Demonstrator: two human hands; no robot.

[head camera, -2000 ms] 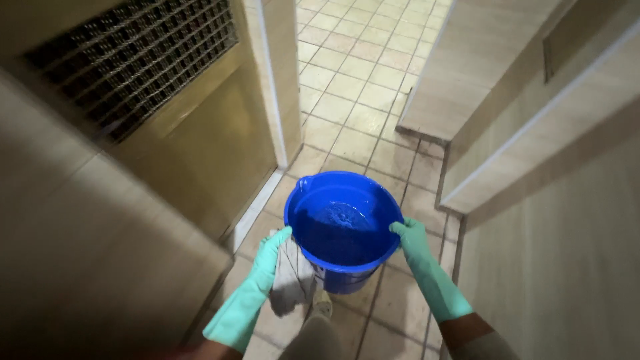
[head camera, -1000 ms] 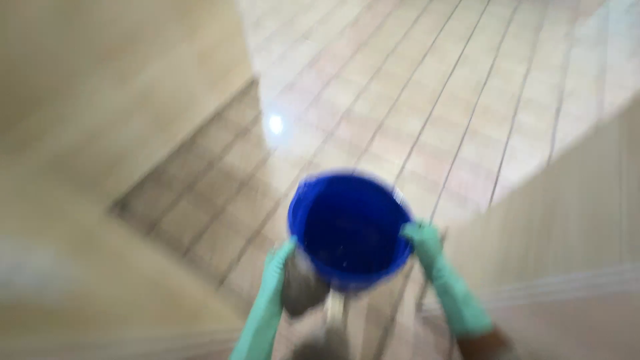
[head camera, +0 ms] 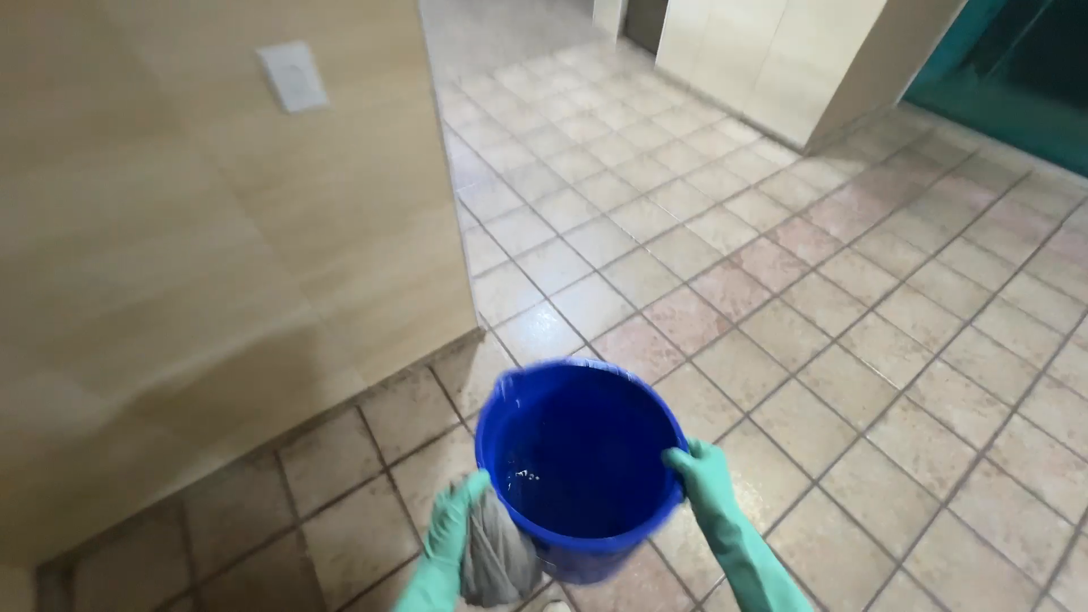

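Observation:
A blue plastic bucket (head camera: 586, 450) hangs between my two hands above the tiled floor, with some liquid and a few bubbles inside. My left hand (head camera: 455, 518), in a mint-green rubber glove, grips the rim at the bucket's left side. A grey cloth (head camera: 497, 552) hangs down from that same hand against the bucket's outer wall. On the opposite side my right hand (head camera: 701, 476), gloved alike, clasps the rim, its thumb over the edge. The fingers beneath the rim are partly hidden.
A beige panelled wall (head camera: 255, 229) with a white wall plate (head camera: 292, 76) rises at the left and ends in a corner. Glossy floor tiles (head camera: 816, 357) spread ahead and right. Farther off are another pale wall (head camera: 756, 59) and a dark, teal-edged glass panel (head camera: 1011, 85).
The view has moved from a narrow passage beside a door with a grille to a wider tiled floor. Both hands still hold the bucket, and the grey cloth stays at my left hand.

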